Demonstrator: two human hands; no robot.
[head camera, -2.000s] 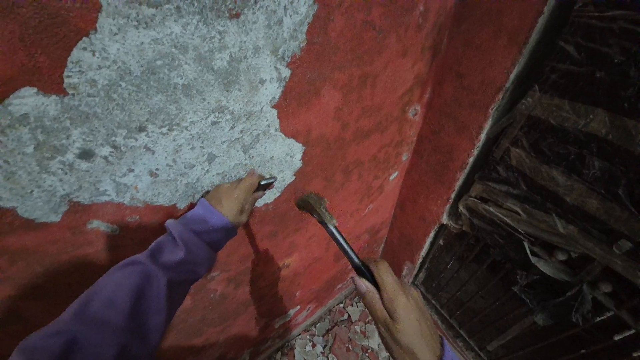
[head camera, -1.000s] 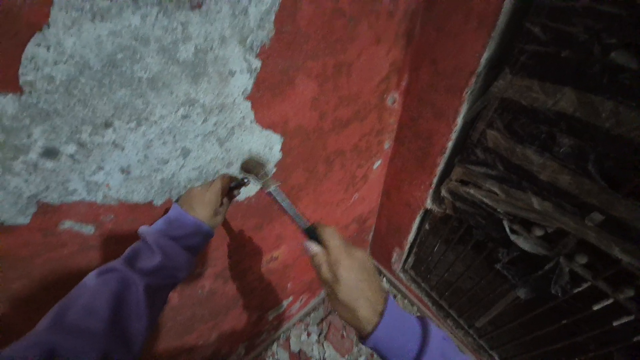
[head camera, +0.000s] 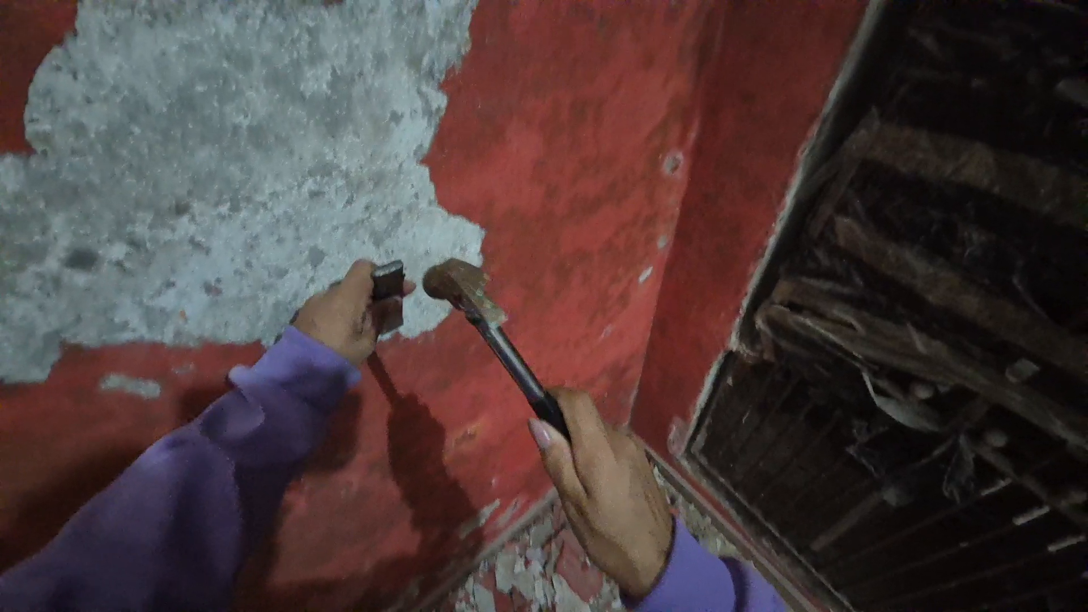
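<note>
My left hand (head camera: 340, 314), in a purple sleeve, grips a short dark metal tool (head camera: 388, 280) against the wall; most of the tool is hidden by the fingers, so its kind is unclear. My right hand (head camera: 608, 489) is closed round the dark handle of a hammer (head camera: 514, 361). The hammer's worn brown head is just right of the metal tool, with a small gap between them. Behind both hands is a wall with red paint (head camera: 561, 195) and a large patch of bare grey plaster (head camera: 246, 170), whose ragged lower right edge lies by the hammer head.
Paint and plaster chips (head camera: 535, 569) lie on the floor at the foot of the wall. The red wall turns a corner (head camera: 722, 195) to the right. Beyond its edge is a dark area with old wooden pieces (head camera: 918, 331) and thin bars.
The hammer head was at the metal tool one second ago and is now slightly apart from it, to the right. The left hand stays at the lower edge of the bare patch.
</note>
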